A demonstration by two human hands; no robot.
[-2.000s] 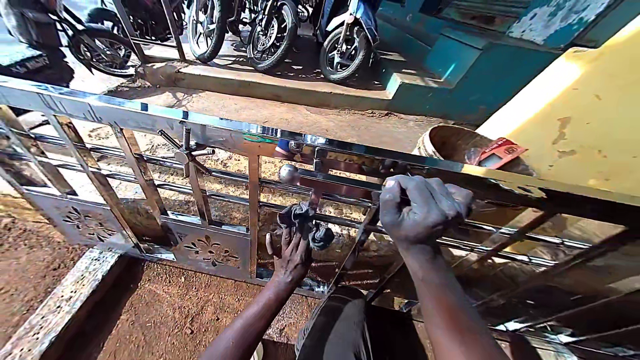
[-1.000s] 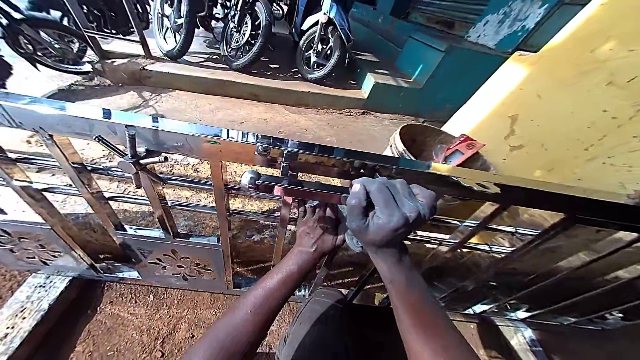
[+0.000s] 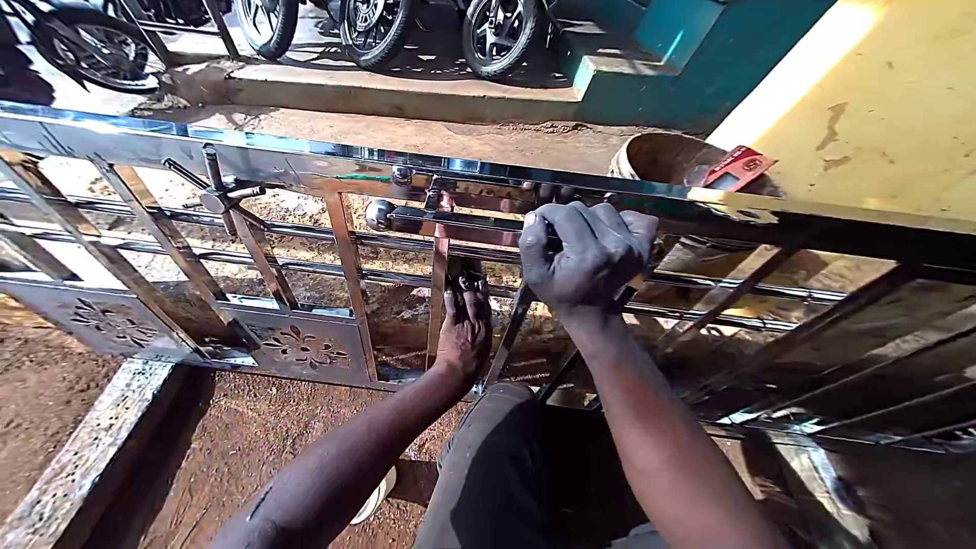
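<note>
A polished metal gate (image 3: 290,156) with flat bars, thin rods and cut-out flower panels (image 3: 305,347) lies across the view. A shiny metal handle bar (image 3: 465,227) with a ball end (image 3: 379,215) runs along it below the top rail. My right hand (image 3: 583,255) is closed in a fist at the right end of this bar. My left hand (image 3: 467,320) reaches between two bars below the handle, fingers stretched upward, with something dark at the fingertips that I cannot make out. A spoked knob (image 3: 217,200) sits on the gate at the left.
Parked motorcycles (image 3: 503,34) stand beyond a low concrete ledge (image 3: 381,95). A bucket (image 3: 629,156) with a red packet (image 3: 733,169) is behind the gate, near the yellow wall (image 3: 877,114). Speckled beams (image 3: 95,450) lie under the gate. My knee (image 3: 496,427) is close to its lower edge.
The dark cloth-like bundle that showed at my left hand two seconds ago is mostly out of sight. My left hand now lies flatter, below the handle. My right hand stays at the bar's right end.
</note>
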